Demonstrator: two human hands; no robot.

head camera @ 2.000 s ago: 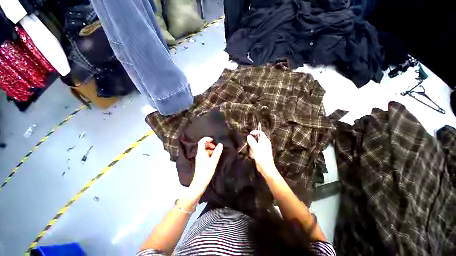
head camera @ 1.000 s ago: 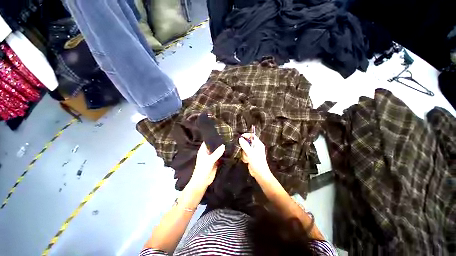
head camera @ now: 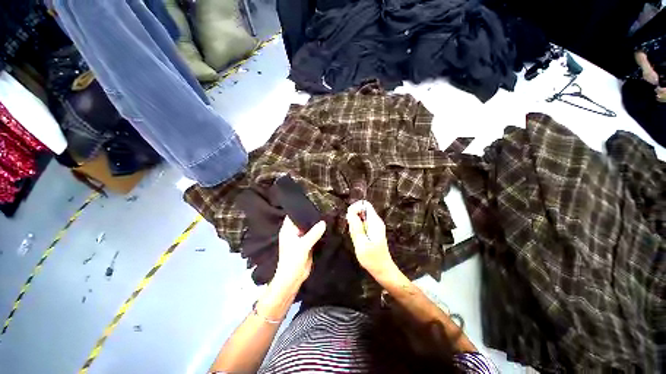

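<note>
A brown plaid garment point(head camera: 394, 139) lies spread on the white table in front of me, with part of its plain dark lining point(head camera: 259, 215) turned out at the left. My left hand point(head camera: 299, 247) pinches a dark strip of the lining between thumb and fingers. My right hand point(head camera: 365, 232) is closed over the garment, just right of my left hand. A small thin tip shows at its fingers, likely thread snips point(head camera: 363, 214); most of it is hidden in the fist.
More plaid garments point(head camera: 577, 241) lie at the right. Dark garments point(head camera: 416, 44) are heaped at the far side. A wire hanger point(head camera: 582, 98) lies on the table point(head camera: 504, 124). A blue denim garment point(head camera: 161, 95) hangs at the left over the plaid's edge. Part of another person point(head camera: 648, 69) shows at far right.
The view has shifted, so the scene sits further left. My left hand now holds the dark strip stretched out flatter. My right hand has stayed near it, with the thin tip less visible.
</note>
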